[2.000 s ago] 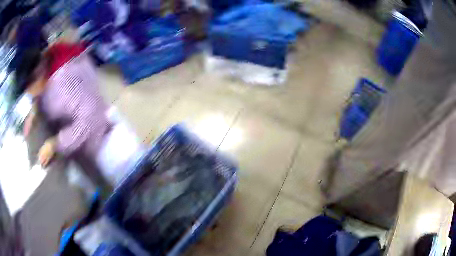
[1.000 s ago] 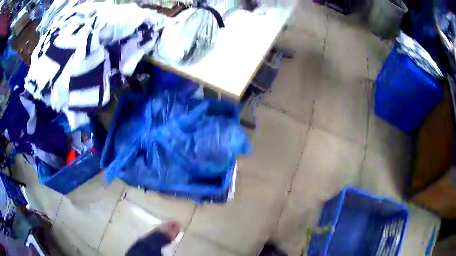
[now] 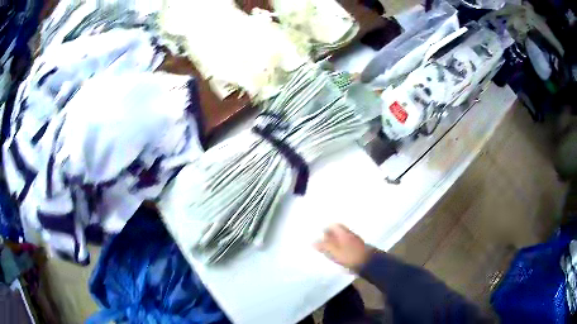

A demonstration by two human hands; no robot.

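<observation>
A bundle of pale grey-green cloth pieces [image 3: 243, 183] lies on the white table [image 3: 278, 288], with its ends fanning out. A dark tie strip [image 3: 288, 152] goes around its middle, one tail hanging loose on the near side. My right hand [image 3: 343, 247], in a dark sleeve, is over the table's near edge, a short way from the bundle and not touching it. The hand is slightly blurred, its fingers bent, and nothing shows in it. My left hand is not in view.
A heap of white pieces with dark edging [image 3: 120, 126] is at the left. Cream-beige pieces [image 3: 247, 47] lie beyond the bundle. A sewing machine with a red label [image 3: 436, 85] is at the back right. Blue plastic bags are at lower left [image 3: 148, 272] and lower right [image 3: 531, 285].
The view has moved from the floor and crates to the table with the tied bundle. My right hand has come in over the table. The blue bag now shows lower left.
</observation>
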